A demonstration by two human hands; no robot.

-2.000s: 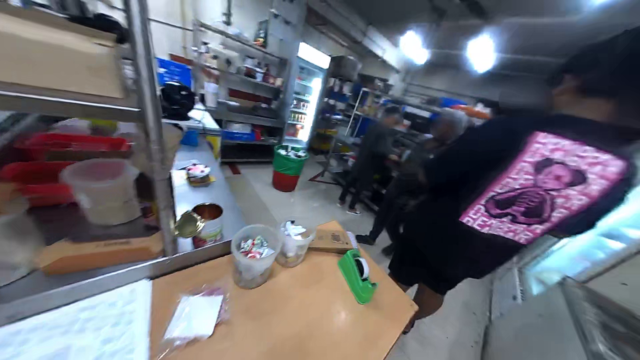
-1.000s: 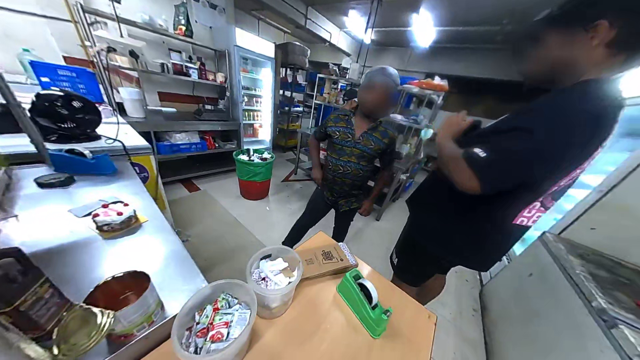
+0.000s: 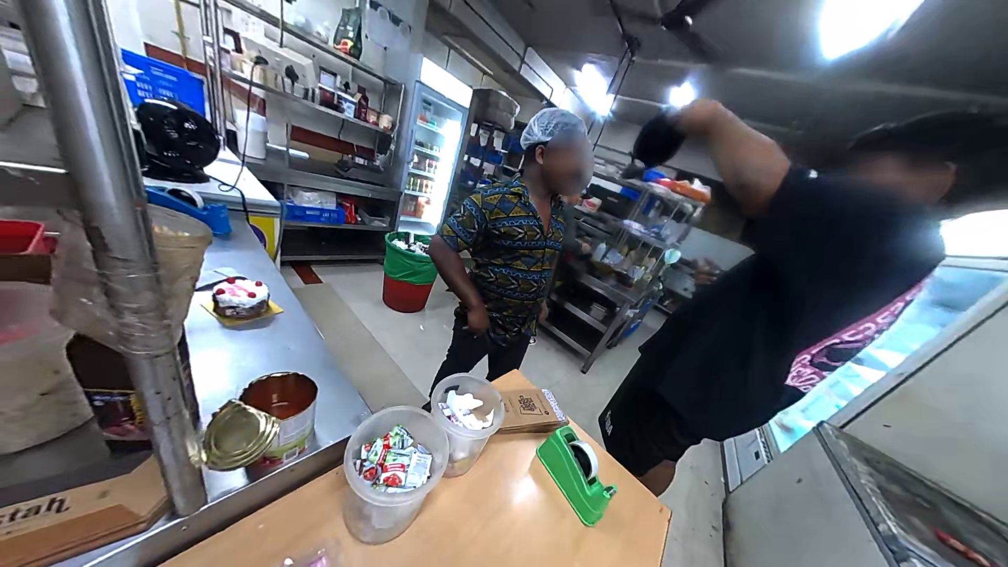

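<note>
Neither my left hand nor my right hand shows in the head view. Below me a wooden table [image 3: 488,535] carries a clear plastic tub of sauce sachets [image 3: 394,472]. Touching or close behind it is a smaller plastic tub with white packets [image 3: 466,421]. A green tape dispenser [image 3: 576,476] stands to the right, near the table's edge. Flat brown cardboard packaging [image 3: 526,405] lies behind it. On the steel counter at left are an opened tin can [image 3: 293,417] with its lid bent outward, and a small white cake with red toppings [image 3: 240,299] on a yellow board.
A metal post [image 3: 118,236] rises close on my left. Beyond the table stands a person in a patterned shirt and hairnet [image 3: 508,252]. Another person in black [image 3: 772,307] is near at right, one arm raised. Behind are a red bin with a green liner [image 3: 409,272] and a lit drinks fridge [image 3: 431,157].
The person in black has raised an arm, which was lower one second ago. The person in the patterned shirt has turned the head to the right. The view has swung since two seconds ago.
</note>
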